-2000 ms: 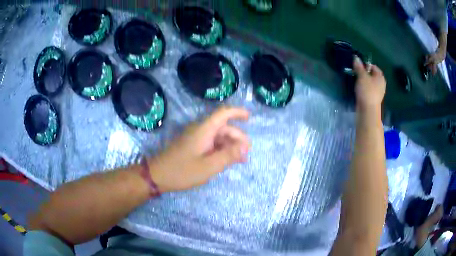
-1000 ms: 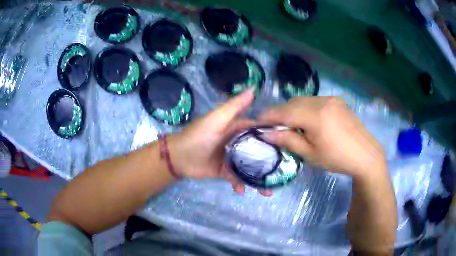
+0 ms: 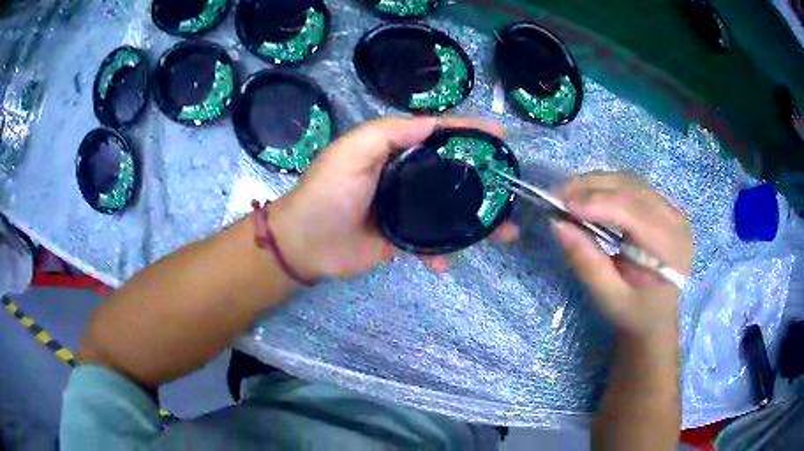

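Note:
My left hand (image 3: 339,198) holds a round black housing (image 3: 428,198) from its left side and from beneath, open face up. A green crescent circuit board (image 3: 476,163) lies along the housing's upper right side, with a fine reddish line near it. My right hand (image 3: 630,238) holds silver metal tweezers (image 3: 573,216) like a pen. The tweezers' tip is at the board's right part; whether it touches cannot be told.
Several black housings with green boards (image 3: 282,119) lie on the bubble-wrap-covered table (image 3: 423,343) at upper left and top. A green belt (image 3: 635,79) runs at upper right. A blue block (image 3: 756,211), crinkled clear plastic (image 3: 727,308) and a black tool (image 3: 757,365) are at the right.
My right hand has let go of the housing and moved right, now with tweezers in it. The housing is turned, its board now at upper right. My left hand still holds it.

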